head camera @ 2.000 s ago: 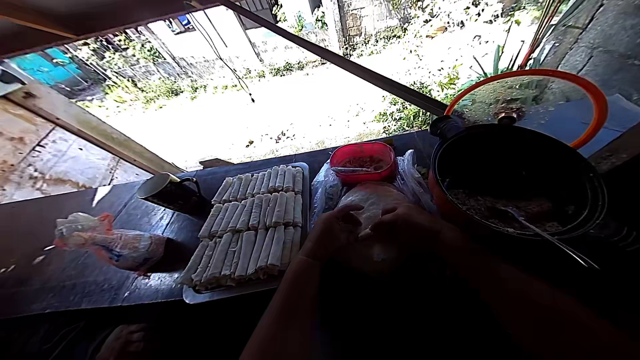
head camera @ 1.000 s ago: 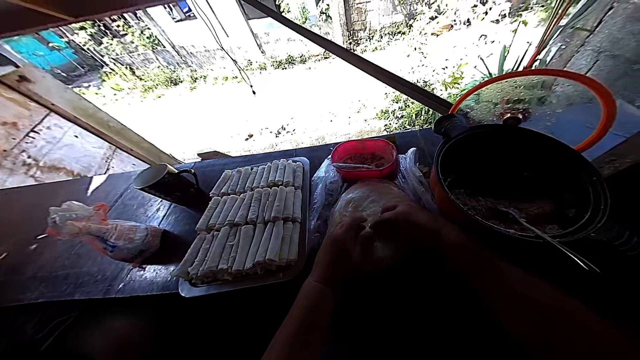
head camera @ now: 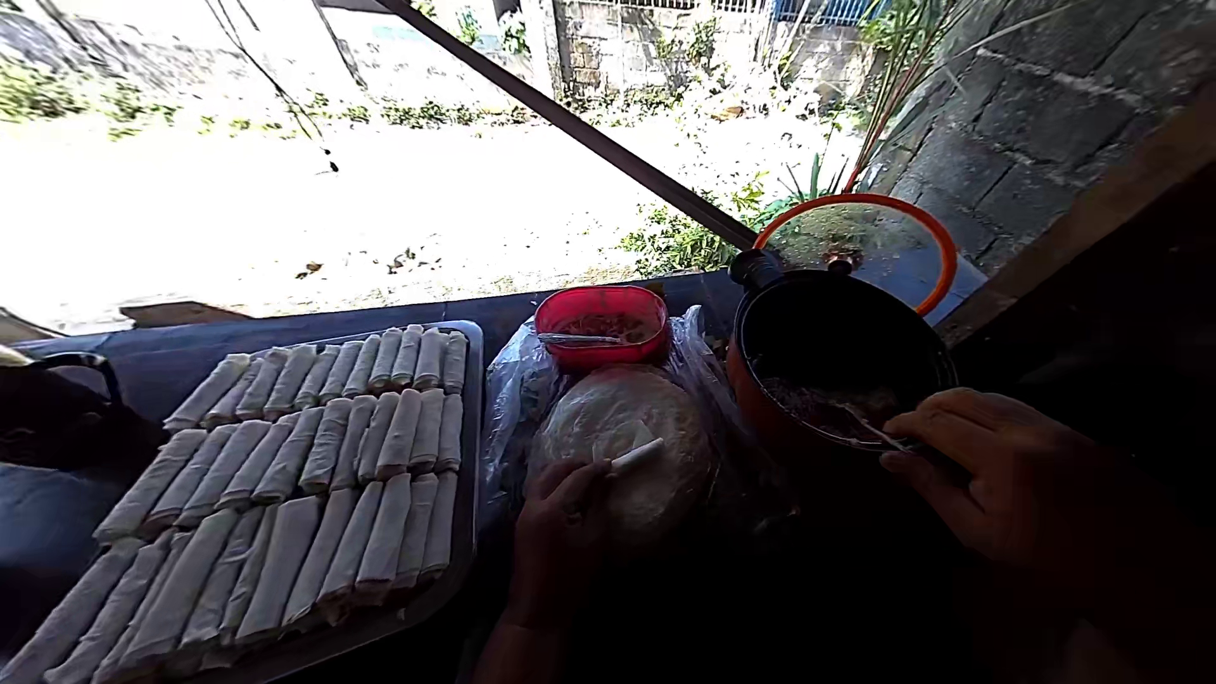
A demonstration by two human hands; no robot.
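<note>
My left hand (head camera: 570,518) holds a small rolled wrapper (head camera: 636,457) over a stack of round, thin wrappers (head camera: 622,427) lying on clear plastic (head camera: 521,380). Over at the right, my right hand (head camera: 969,465) grips the handle of a spoon (head camera: 869,425), whose far end rests in the dark filling inside a deep pot (head camera: 746,380). Behind the stack sits a red plastic container (head camera: 603,353) with food and a utensil in it. Rows of filled rolls (head camera: 313,456) lie layered on a metal tray (head camera: 472,418) at the left.
A glass lid with an orange rim (head camera: 940,237) stands tilted behind the pot. A dark mug (head camera: 71,408) is left of the tray. A slanted bar (head camera: 589,138) crosses beyond the table (head camera: 380,313), and a block wall (head camera: 1035,123) rises at the right.
My right hand has moved from beside my left hand at the wrapper stack to the spoon in the pot. A rolled wrapper now shows in my left hand. The view has shifted right.
</note>
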